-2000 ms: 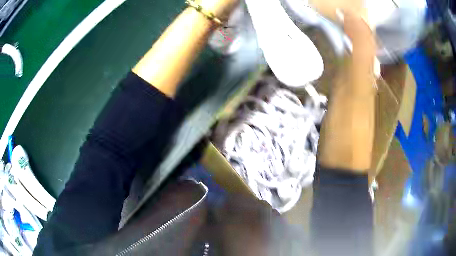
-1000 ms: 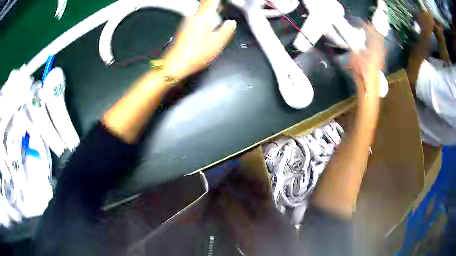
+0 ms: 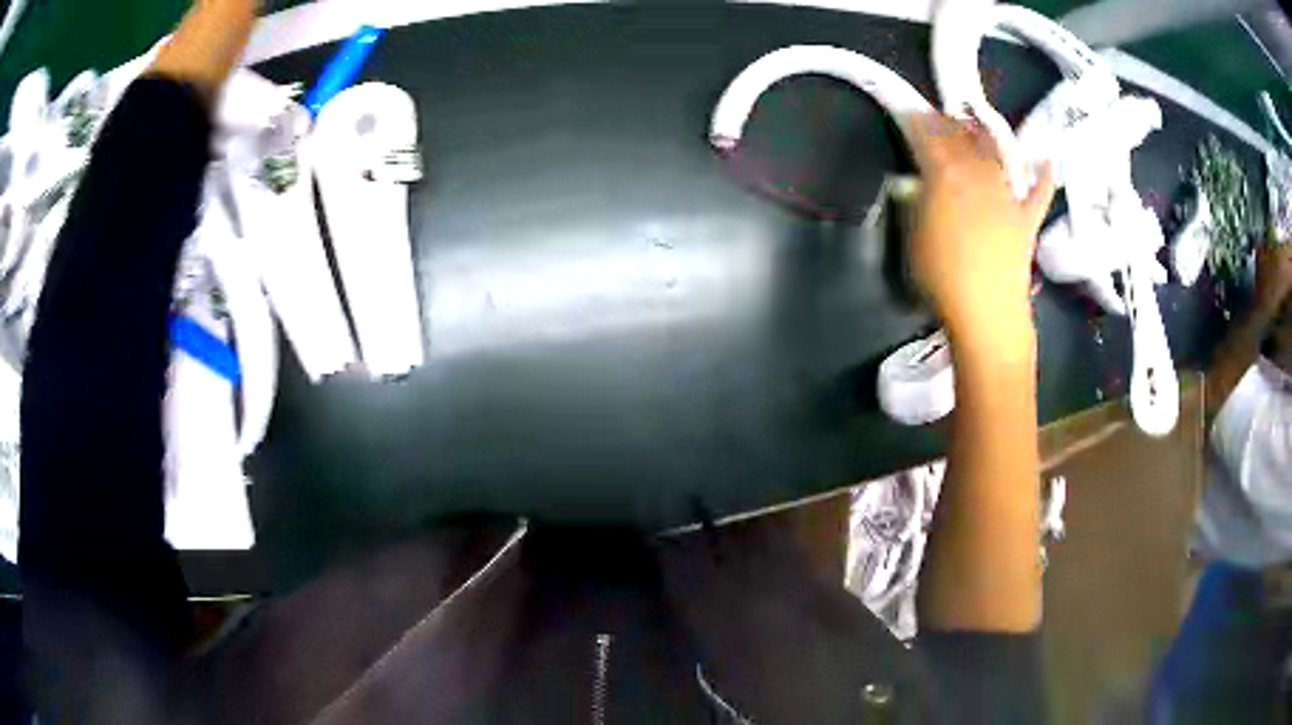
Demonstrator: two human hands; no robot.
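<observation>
My right hand (image 3: 971, 213) is over a white curved arm (image 3: 815, 60) at the upper right of the dark tabletop; its fingers are blurred and partly hidden, so its grip is unclear. A thin dark red wire runs from the arm's end towards the hand. A short white rounded cover (image 3: 918, 383) lies beside my right wrist. My left hand (image 3: 210, 43) is cut off by the top edge at the upper left, above the parts pile; its fingers are out of view. White shell halves (image 3: 371, 255) lie at the pile's right side, some with green boards.
White looped parts (image 3: 1098, 170) lie at the right, near dark speckled hardware (image 3: 1219, 213). An open cardboard box (image 3: 1119, 524) with white parts stands below the table edge. Blue strips (image 3: 344, 68) lie among the left pile. Another person's arm (image 3: 1254, 326) shows at the far right.
The view has swung left and levelled over the table. My left hand has moved to the upper left, over the pile. My right hand has moved onto the white curved arm.
</observation>
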